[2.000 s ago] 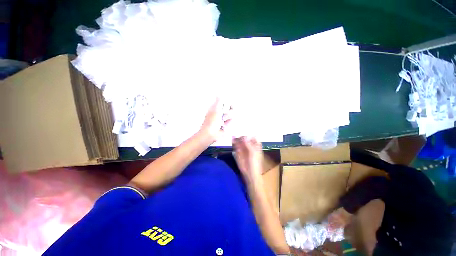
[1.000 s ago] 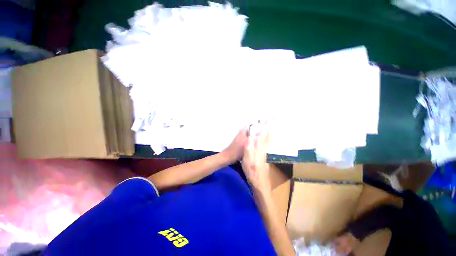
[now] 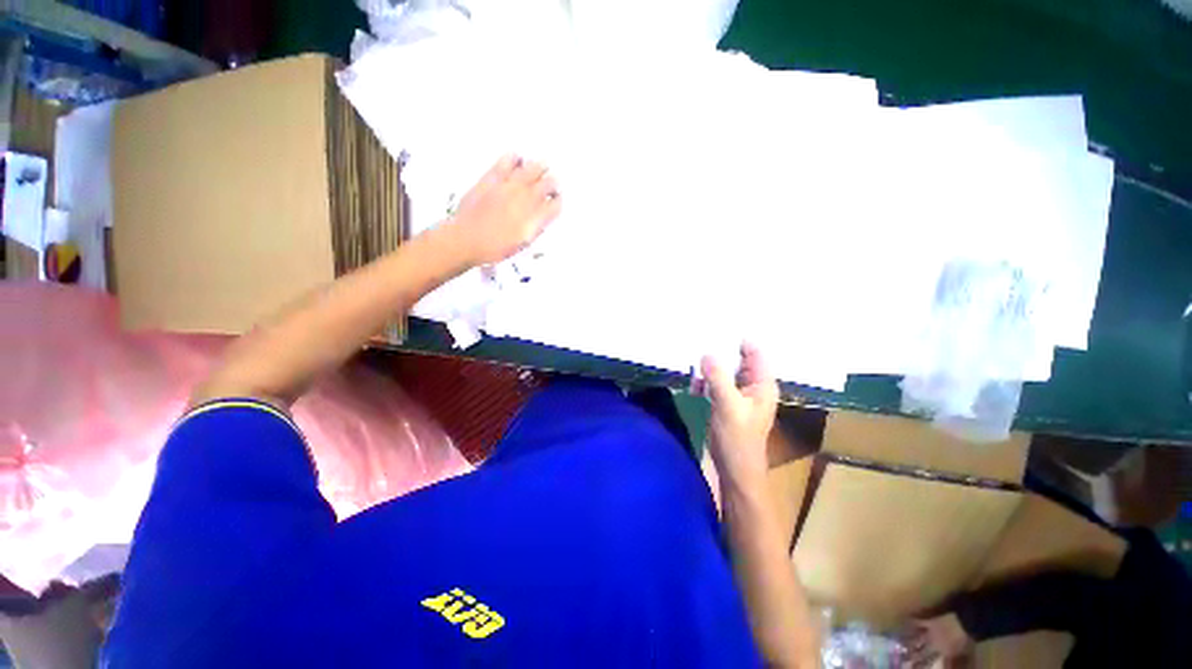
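Observation:
White cables (image 3: 520, 272) lie in a small, washed-out heap at the left part of the bright white sheets (image 3: 811, 222). My left hand (image 3: 510, 209) is over this heap, fingers bent down; glare hides whether it grips a cable. My right hand (image 3: 741, 392) is at the front edge of the sheets, thumb and finger pointing up and apart; anything white between them cannot be told from the glare. Shiny clear bagged goods (image 3: 974, 333) lie at the right front of the sheets. White poly bags (image 3: 438, 79) are heaped at the upper left.
Cardboard dividers (image 3: 222, 196) stand upright at the left. Pink plastic film (image 3: 118, 392) lies lower left. An open carton (image 3: 902, 529) is below the bench edge at right, with clear bags (image 3: 863, 643) and another person's hand (image 3: 939, 640). The green bench (image 3: 1144, 288) shows at right.
My hands were together at the sheets' front edge; my left hand has moved left to the cables, and my right hand is now apart from it. The view has shifted left.

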